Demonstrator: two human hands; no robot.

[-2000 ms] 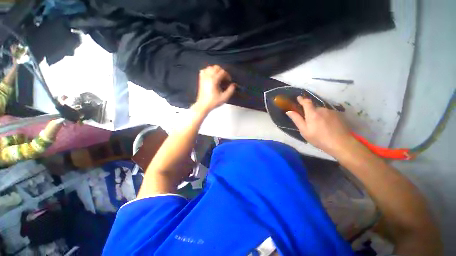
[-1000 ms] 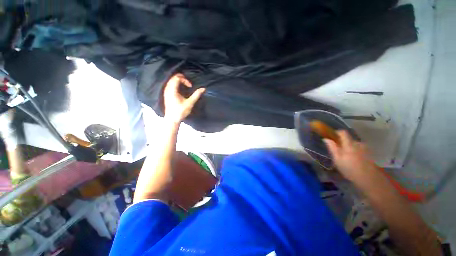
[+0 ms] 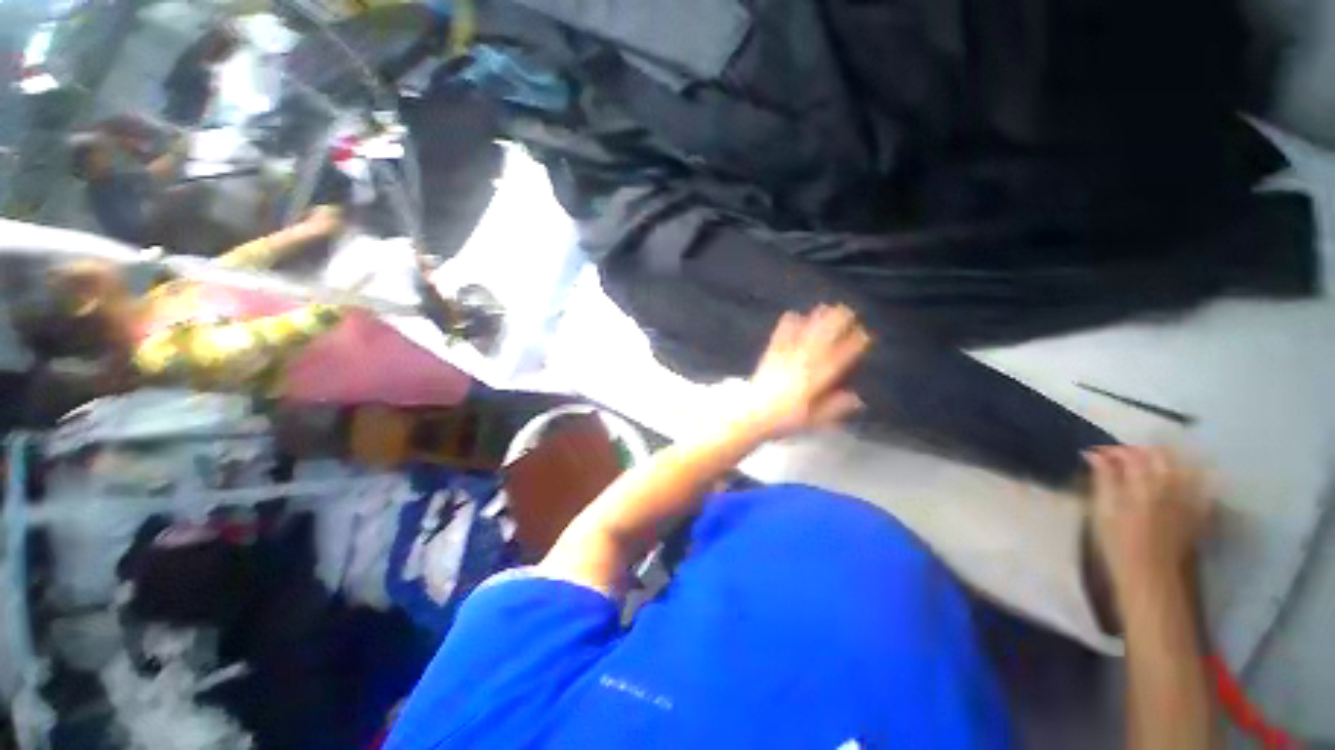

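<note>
A dark grey to black garment piece (image 3: 937, 374) lies flat and slanting along the near edge of the white table. My left hand (image 3: 813, 366) rests on its near edge, palm down, fingers apart. My right hand (image 3: 1149, 506) is blurred at the right end of the piece, with its fingertips at the cloth's end; whether they grip it cannot be told. A dark curved shape, probably the iron (image 3: 1098, 574), shows beside and partly under my right wrist, mostly hidden. Its orange-red cord (image 3: 1244, 711) runs off at the lower right.
A large black garment pile (image 3: 1025, 147) lies behind the piece, with a grey panel (image 3: 659, 32) on it. A thin dark strip (image 3: 1136, 403) lies on the table (image 3: 1215, 344). A person in a yellow-patterned sleeve (image 3: 220, 344) sits at the left. A brown-topped white bin (image 3: 564, 476) stands below the table edge.
The view has swung left. My left hand has moved right along the garment and lies flatter. My right hand has moved from the iron's handle to the garment's right end.
</note>
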